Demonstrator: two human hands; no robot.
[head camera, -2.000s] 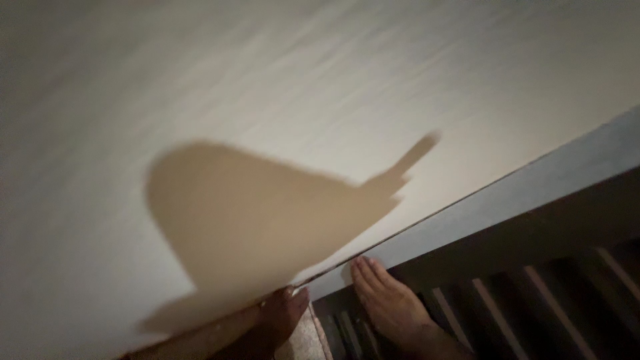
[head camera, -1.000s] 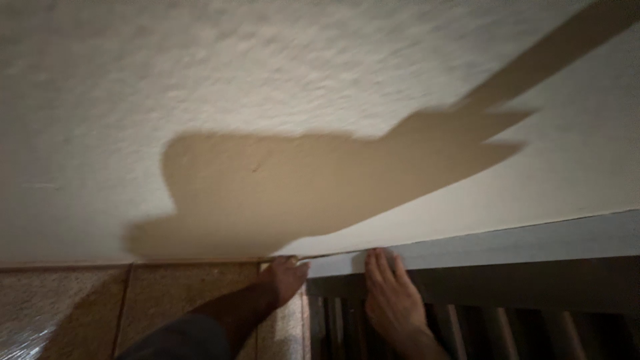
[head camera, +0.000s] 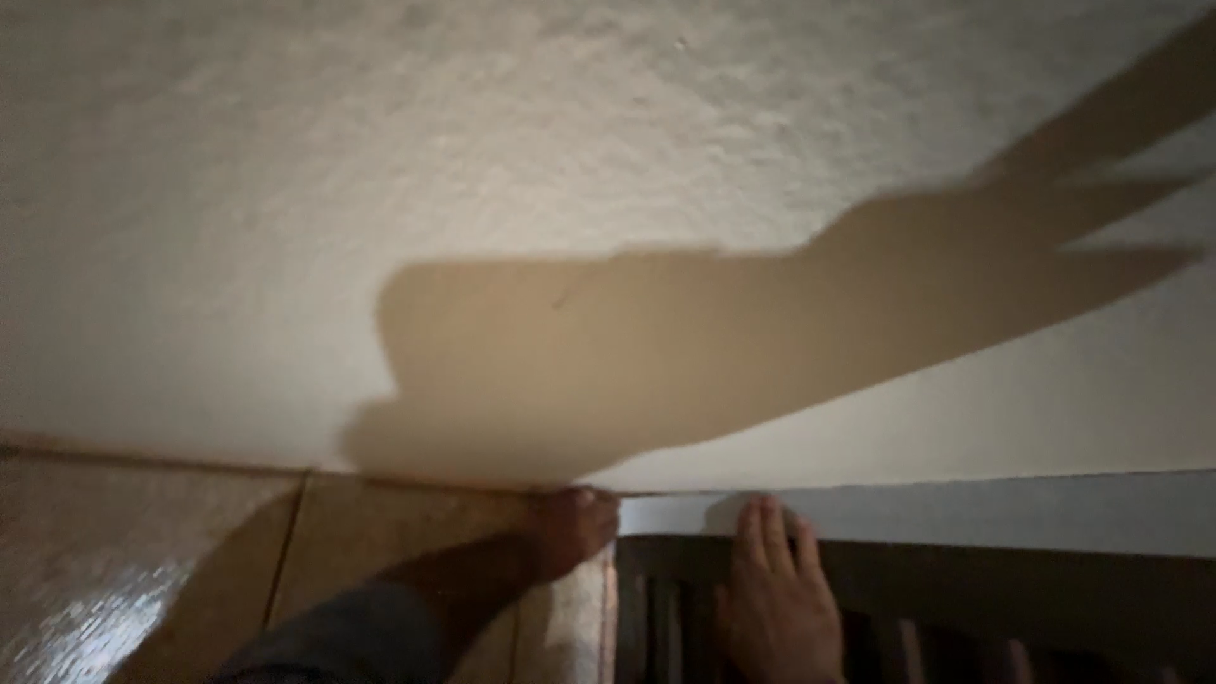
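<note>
A pale flat strip (head camera: 997, 513) runs along the foot of a textured light wall (head camera: 608, 123). My left hand (head camera: 579, 527) is at the strip's left end, where wall and tiled floor meet; its fingers are bent, and whether they pinch the strip cannot be told. The fingertips of my right hand (head camera: 779, 589) lie flat on the strip a little further right, fingers stretched and close together. My left forearm wears a grey sleeve.
Brown floor tiles (head camera: 399, 522) lie at the lower left, with a shiny reflection. Below the strip at the right is a dark drop with slats or bars (head camera: 912, 651). A large shadow falls on the wall.
The view has turned, so that the strip looks nearly level and more tiles show. Both hands have stayed by the strip's left end.
</note>
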